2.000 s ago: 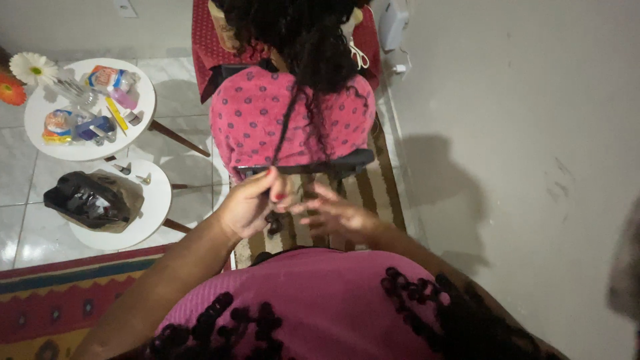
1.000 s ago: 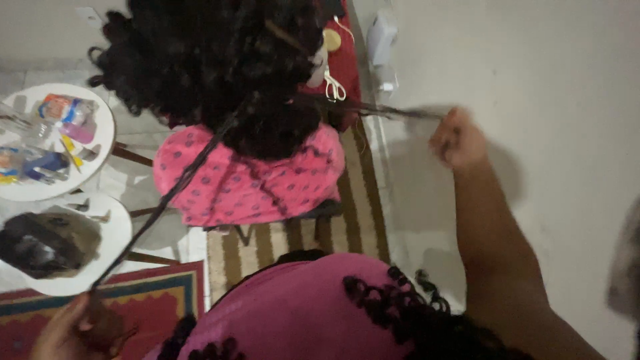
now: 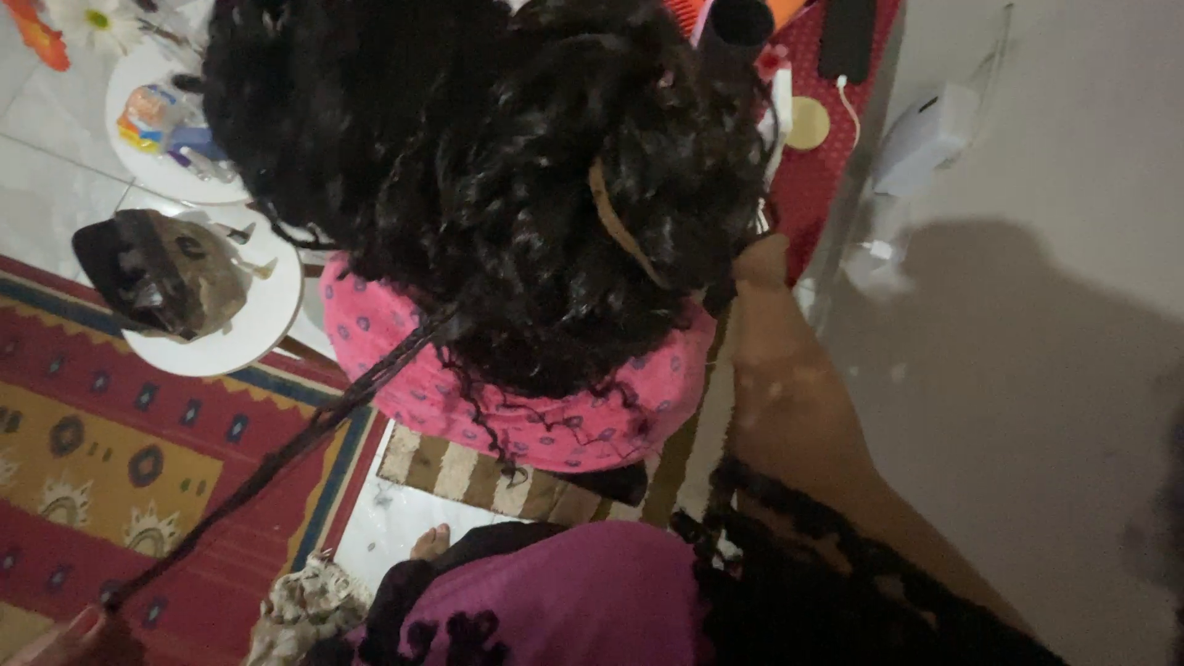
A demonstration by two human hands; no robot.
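A seated person's dark curly hair (image 3: 481,185) fills the upper middle of the head view, above a pink patterned garment (image 3: 555,425). From the back of the head a long dark strand of hair (image 3: 277,460) stretches down to the lower left corner. My left hand (image 3: 74,638), cut off by the frame edge, grips its far end. On the other side of the head is my right hand (image 3: 763,264), against the hair by the red seat; its fingers are mostly hidden, so whether it holds hair does not show. A lighter parting of scalp (image 3: 615,227) crosses the hair.
Two white round tables stand at left, the nearer (image 3: 268,328) with a dark plastic bag (image 3: 166,273), the farther (image 3: 185,192) with small packages. On the red seat (image 3: 823,185) lie a dark phone (image 3: 846,42) and a cable. A wall (image 3: 1045,370) borders the right.
My right hand has moved from out by the wall, where it held a pulled strand, in to the side of the head. The head appears closer. My left hand still holds its strand at lower left.
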